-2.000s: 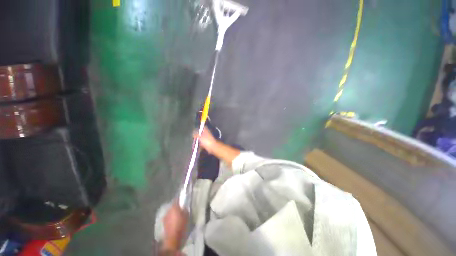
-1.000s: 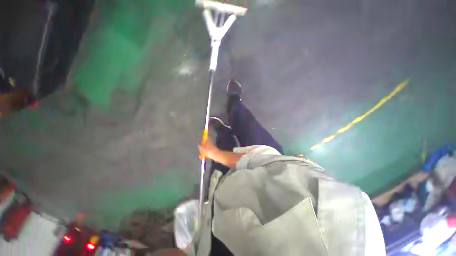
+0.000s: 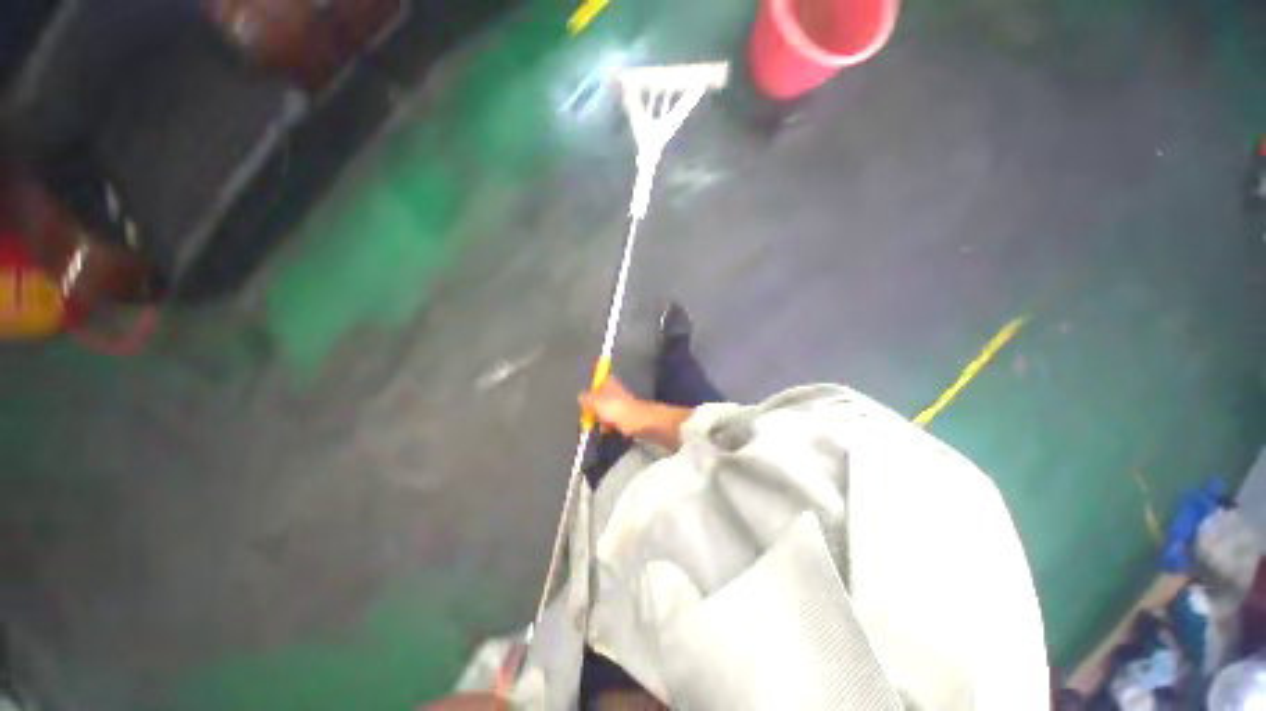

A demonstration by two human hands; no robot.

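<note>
A mop with a long thin silver pole [image 3: 622, 285] runs from the bottom edge up to a white Y-shaped head [image 3: 660, 111] with a short pale bar. The head is on the dark floor beside a wet, shiny patch. My right hand [image 3: 611, 407] is shut around the pole at its orange band. My left hand [image 3: 472, 703] is at the bottom edge, blurred and mostly cut off, at the pole's near end. A pink-red open bucket [image 3: 819, 59] stands just right of the mop head, cut by the top edge.
Brown, glossy objects [image 3: 313, 35] and a dark block [image 3: 139, 104] are at the upper left. A red and yellow item [image 3: 31, 299] is at the left edge. A yellow floor line [image 3: 972, 370] runs on the right. Mixed goods with a blue bundle [image 3: 1194, 521] lie at the lower right.
The view has turned, and the bucket has come into view at the top. The mop head shows slightly lower and further right. My right hand now holds the orange band, having been below it two seconds ago.
</note>
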